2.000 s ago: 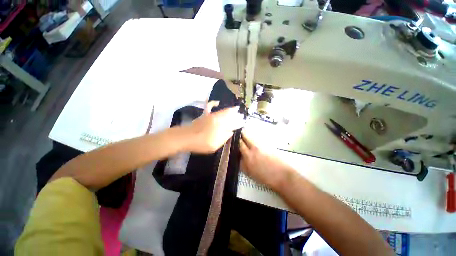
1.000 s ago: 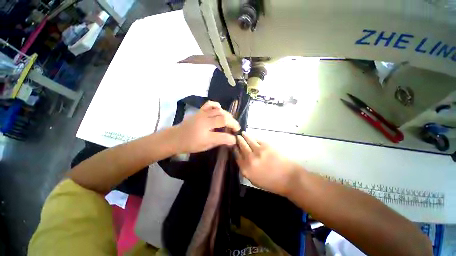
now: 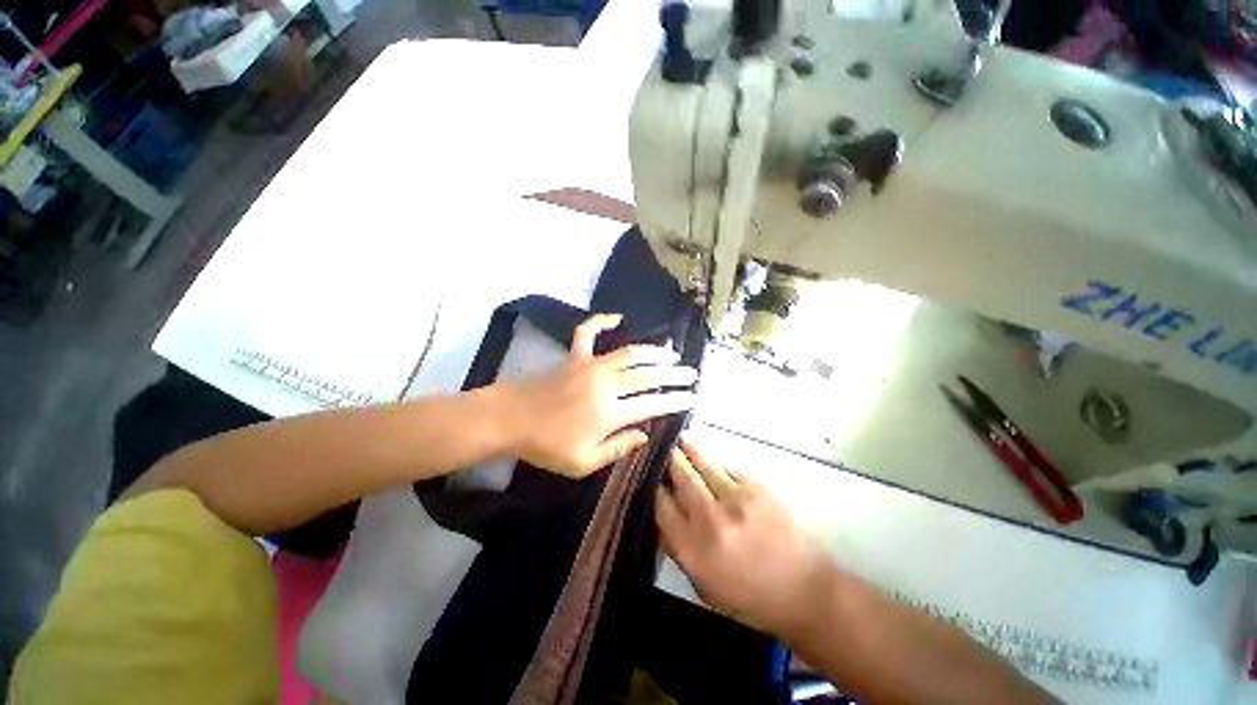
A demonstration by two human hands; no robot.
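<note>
A black bag panel (image 3: 476,606) lies over the table's front edge and up to the needle area. A dusty pink-brown fabric stripe (image 3: 586,585) runs along it between black layers. A black webbing handle (image 3: 483,361) loops out at the left. My left hand (image 3: 586,406) lies on the panel with fingers spread, pressing the seam edge just in front of the presser foot (image 3: 720,310). My right hand (image 3: 724,530) holds the panel's right edge, its fingertips partly hidden by the fabric. The cream sewing machine head (image 3: 937,165) stands above.
Thread snips with red handles (image 3: 1016,452) lie on the machine bed right of the needle. A printed ruler (image 3: 1048,647) marks the table's front edge. A pale panel (image 3: 365,606) hangs at the left. A red object (image 3: 1250,636) shows at the right edge.
Since one second ago, my left hand has flattened and spread over the seam; my right hand stays at the right edge. The pink-brown stripe lies straighter. The view has shifted.
</note>
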